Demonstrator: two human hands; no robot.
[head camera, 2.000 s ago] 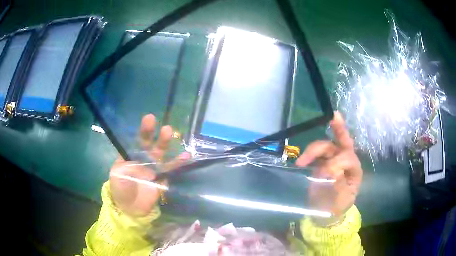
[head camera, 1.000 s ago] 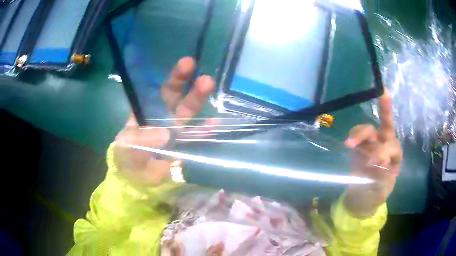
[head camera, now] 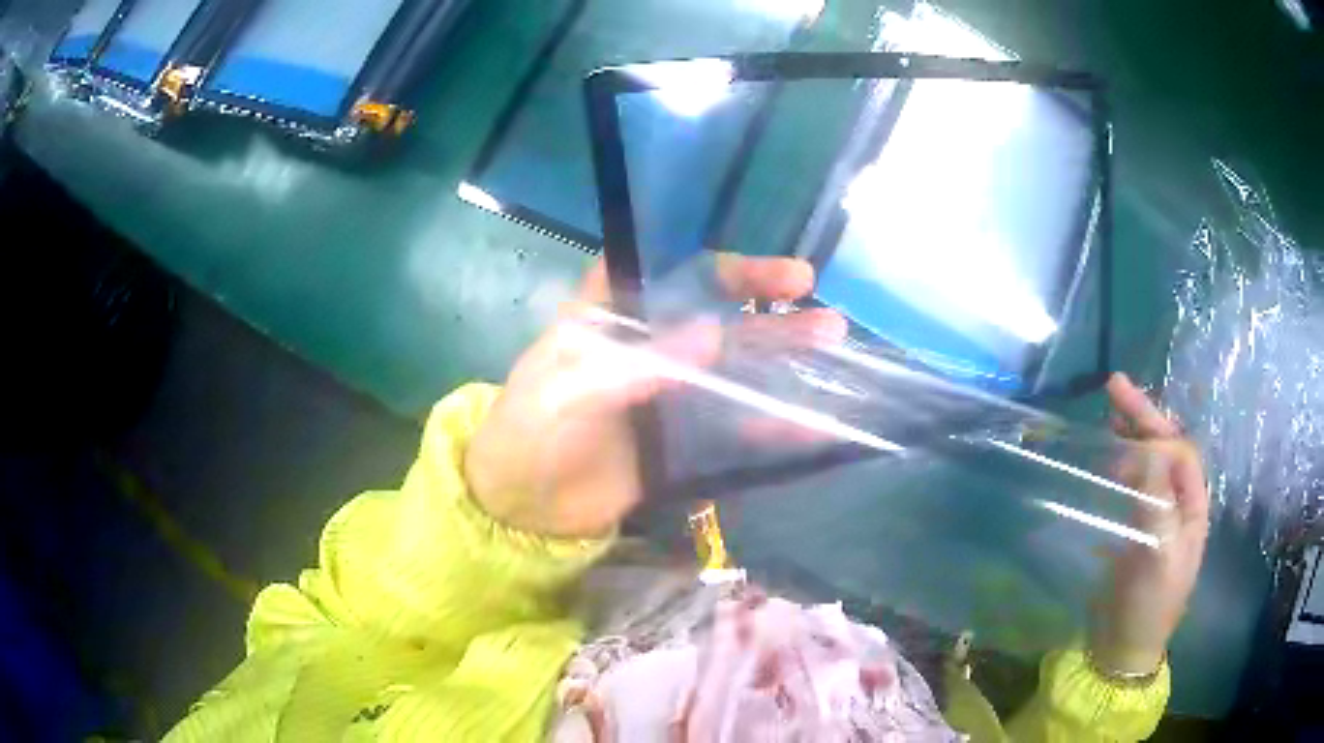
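A see-through touch panel (head camera: 857,64) with a black border is held up above the bench. My left hand (head camera: 581,421) grips its left edge, fingers seen through the glass. A clear protective film (head camera: 929,436) with long white glare streaks lies across the panel's lower part and both hands. My right hand (head camera: 1162,494) is behind the film's right end, at the panel's lower right corner. An orange flex cable (head camera: 707,537) hangs below the panel near my left hand. The working stack (head camera: 944,218), with a blue band, shows through the panel.
A separate panel (head camera: 530,218) lies left of the working stack on the green bench (head camera: 378,290). Panel stacks (head camera: 298,66) with gold tabs are at the far upper left. A crumpled film pile (head camera: 1256,349) is at right. A white rectangle (head camera: 1307,610) shows at the right edge.
The held panel has turned more level, and its lower edge is more covered by the film. My left hand has moved right. The view has shifted, so the bench items sit differently.
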